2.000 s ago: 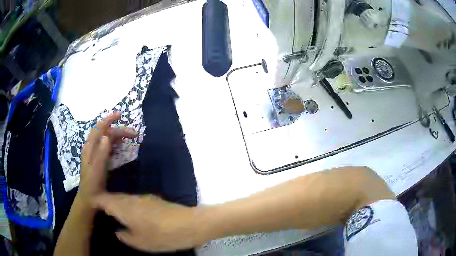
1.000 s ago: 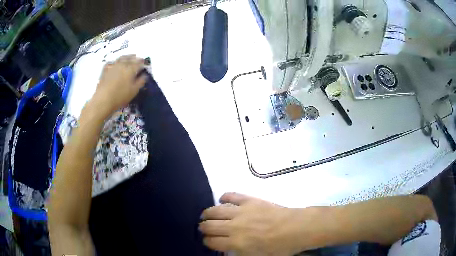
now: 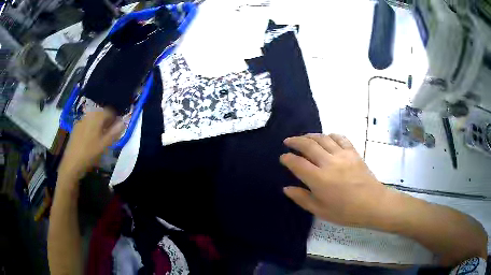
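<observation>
A dark fabric panel (image 3: 215, 177) lies on the white table and hangs over its front edge. A printed leafy fabric piece (image 3: 215, 105) lies on its upper part. My right hand (image 3: 336, 180) rests on the panel's right side with its fingers spread, not gripping it. My left hand (image 3: 94, 139) is blurred at the near end of the blue-rimmed basket (image 3: 144, 102). Its fingers are over pale patterned cloth in the basket; whether they hold it cannot be told.
The sewing machine head (image 3: 444, 70) stands at the right, with the needle plate (image 3: 406, 129) below it. A black tool (image 3: 449, 142) and a phone (image 3: 479, 129) lie on the bed. A dark padded bar (image 3: 381, 35) lies behind. Dark red cloth (image 3: 107, 236) shows lower left.
The view has turned left. My left hand has left the panel's upper end and moved to the basket. The printed piece now lies uncovered. My right hand has moved onto the panel.
</observation>
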